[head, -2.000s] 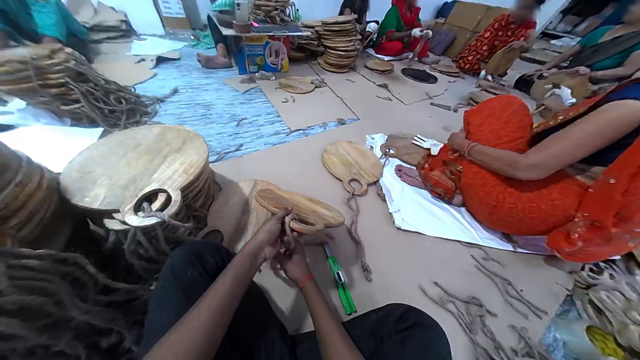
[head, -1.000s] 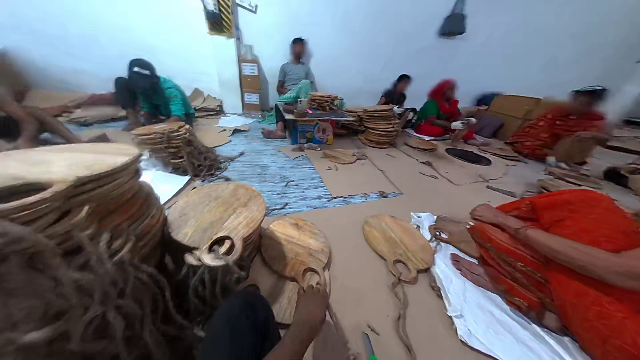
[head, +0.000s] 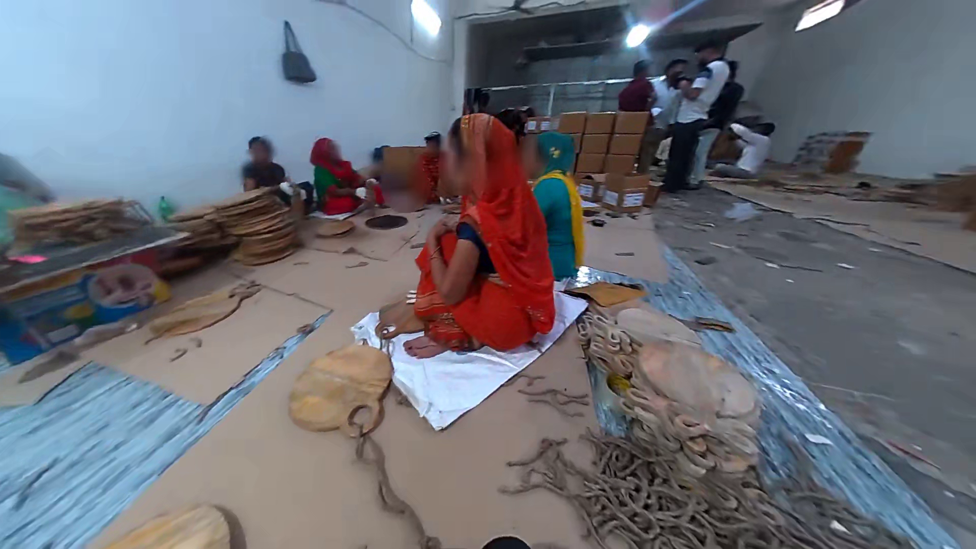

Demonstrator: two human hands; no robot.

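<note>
Neither of my hands shows in the head view now, so what they hold or touch is hidden. A round wooden board (head: 341,387) with a ring handle lies on the brown sheet, and a grey-brown cord (head: 390,492) is attached at its ring and trails toward the lower edge. Part of another wooden board (head: 177,530) shows at the bottom left. At the lower right a tangled heap of cords (head: 656,492) spreads over the floor, beside looped cords and stacked round pieces (head: 690,377).
A person in orange-red (head: 496,252) sits on a white sheet (head: 450,389) just ahead. Stacks of boards (head: 255,225) stand at the left, near a low table (head: 91,259). Cardboard boxes (head: 614,141) and several standing people are at the back.
The view has swung up and to the right. My hands, both seen at a board two seconds ago and one at a board's ring handle one second ago, have left the frame.
</note>
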